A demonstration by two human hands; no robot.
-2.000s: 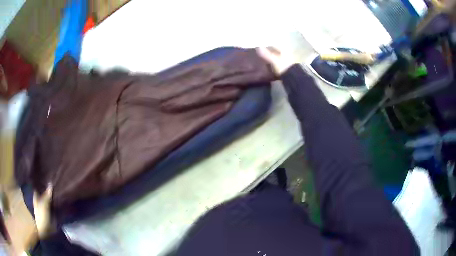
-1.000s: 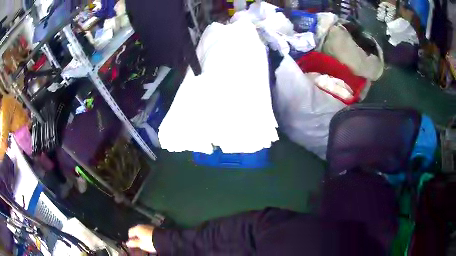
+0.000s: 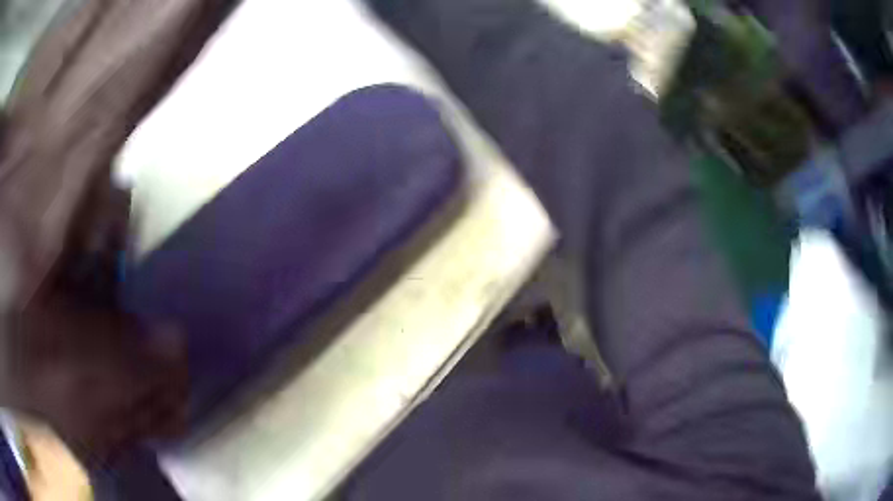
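Observation:
The dark brown garment point(image 3: 83, 362) is bunched at the left end of the navy padded board point(image 3: 313, 205) and stretches up along the left edge of the picture. The board's rounded end is bare. A blurred patch of skin, my left hand point(image 3: 57, 468), shows at the bottom left corner, partly covered by the garment; its fingers and grip cannot be made out. My right sleeve runs from the lower right up past the top edge, and my right hand is out of the picture.
The board lies over the white-covered pressing table point(image 3: 470, 264), whose front edge runs diagonally before my body. Green floor point(image 3: 734, 230) shows beyond my right arm, with a white heap point(image 3: 832, 362) at the right and blurred clutter at the upper right.
The view has swung from the floor and chair back to the table. Compared with two seconds ago, the garment is off the board's rounded end and my right arm reaches out past the top.

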